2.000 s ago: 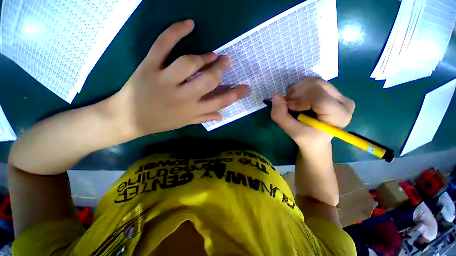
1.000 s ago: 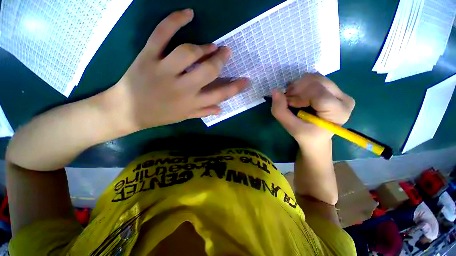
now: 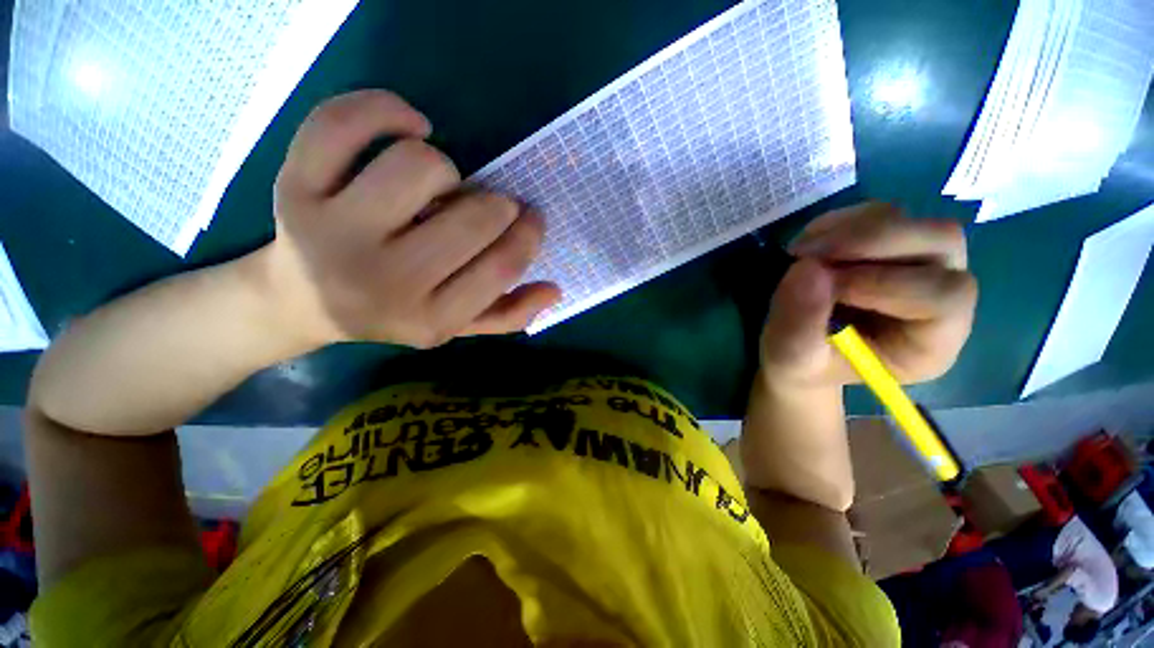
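Note:
A white printed sheet (image 3: 683, 152) with a fine grid of small cells lies slanted on the dark green worktop. My left hand (image 3: 405, 234) rests over its left end with the fingers curled; the sheet's left end is hidden under them. My right hand (image 3: 873, 298) holds a yellow marker pen (image 3: 893, 403) off the sheet, just beyond its lower right edge. The pen's black tip section is dark against the worktop and hard to make out; its rear end points down to the right.
A left sheet pile (image 3: 152, 108) lies at upper left, and a right sheet pile (image 3: 1057, 114) at upper right. A loose sheet (image 3: 1095, 298) lies below the right pile. Another white edge (image 3: 15, 310) shows at far left. Cardboard (image 3: 901, 500), red bins and people's parts show beyond the worktop's edge.
My right hand has moved right, off the sheet, and the pen has tilted more steeply. My left hand's fingers have curled in and moved left, uncovering more of the sheet.

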